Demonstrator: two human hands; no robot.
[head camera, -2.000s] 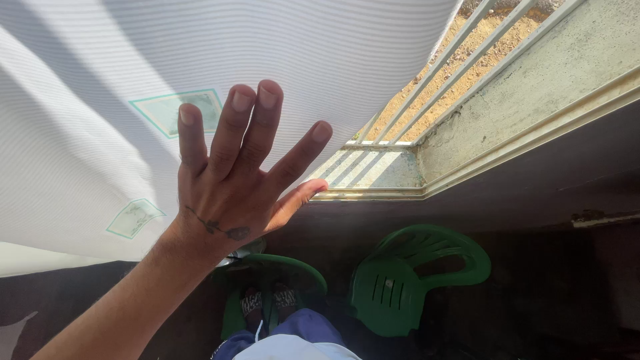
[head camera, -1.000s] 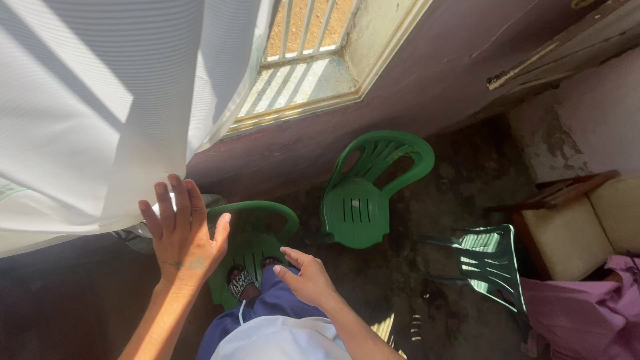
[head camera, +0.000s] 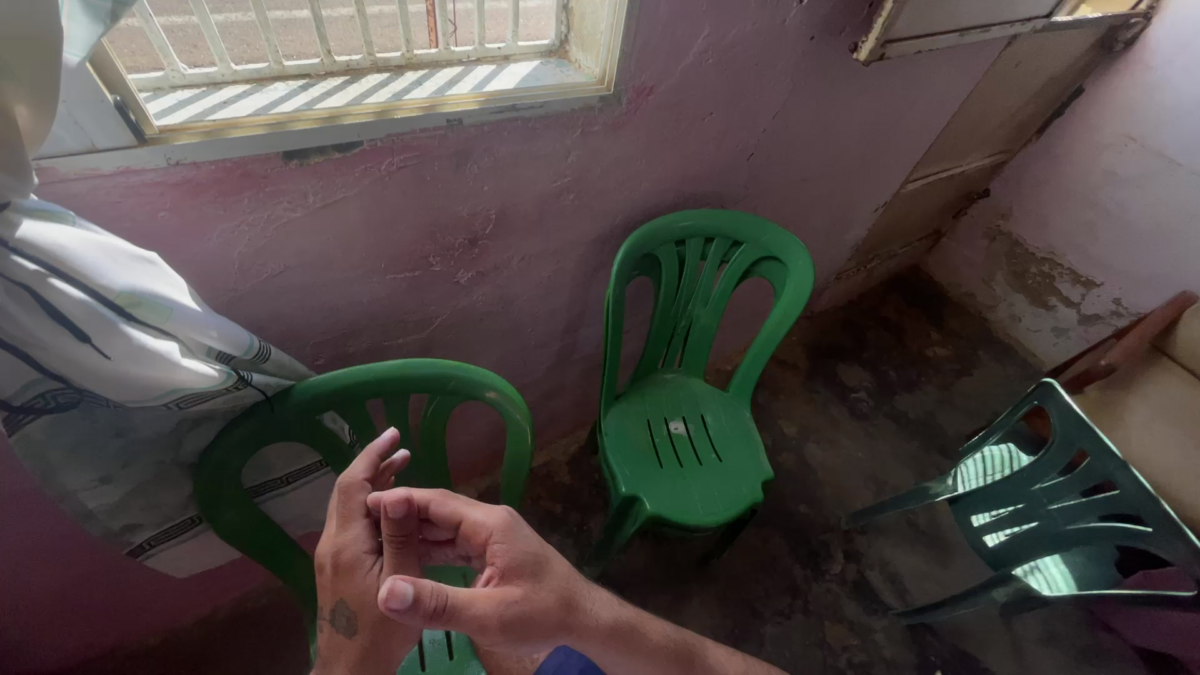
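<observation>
My left hand (head camera: 361, 572) is raised at the lower middle, palm turned to the right, with a tattoo on its back near the wrist. Against it rests my right hand (head camera: 497, 572), its fingers curled loosely around the left thumb. No object shows in either hand. Just behind both hands stands a green plastic chair (head camera: 469, 377), whose seat they partly cover. A white patterned curtain (head camera: 122, 281) hangs gathered at the left and falls behind that chair's back.
A second green plastic chair (head camera: 684, 450) stands by the pink wall (head camera: 469, 225), below a barred window (head camera: 375, 94). To the right is a darker green plastic chair (head camera: 1050, 497), near a wooden-framed seat (head camera: 1162, 394). A door (head camera: 975, 141) is at the upper right.
My left hand was spread in front of the white curtain and is now together with my right hand, away from the cloth. The view has turned, showing more of the wall and window.
</observation>
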